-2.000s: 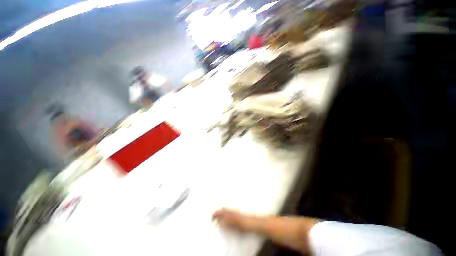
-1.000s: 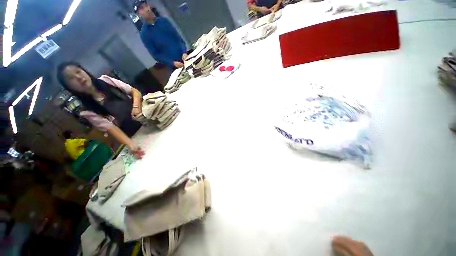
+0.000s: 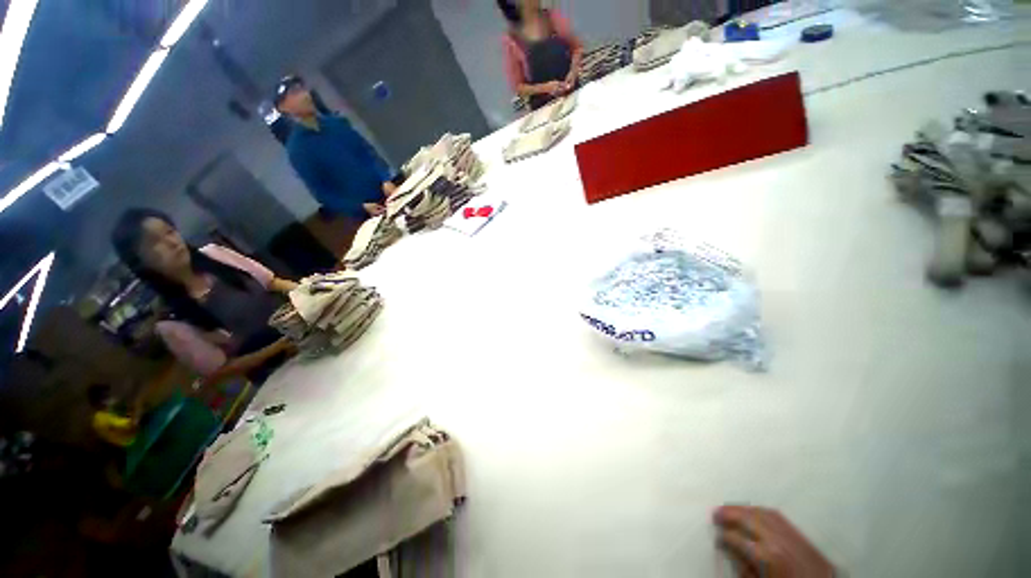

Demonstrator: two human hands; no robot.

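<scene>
My right hand (image 3: 771,544) shows at the bottom edge, cut off, low over or on the white table. Its fingers are bent to the left; no item shows in it, but the fingers' underside is hidden. My left hand is out of the picture. A clear-white plastic bag (image 3: 678,303) with dark lettering lies ahead, holding many tiny white-blue packets. A beige handbag pile (image 3: 379,508) lies at lower left, cut off below, its handles partly showing underneath.
The white table (image 3: 543,395) carries a long red board (image 3: 692,138), a tangled strap heap (image 3: 972,192) at right, and beige bag stacks (image 3: 330,314) at left. Three people stand beyond the table's left and far edges. A card with red pieces (image 3: 477,215) lies near the bags.
The view has swung from the right-hand stacks to the left side, then slightly back and upward. Since a second ago, my right hand shows more fully. The person at left has drawn an arm back.
</scene>
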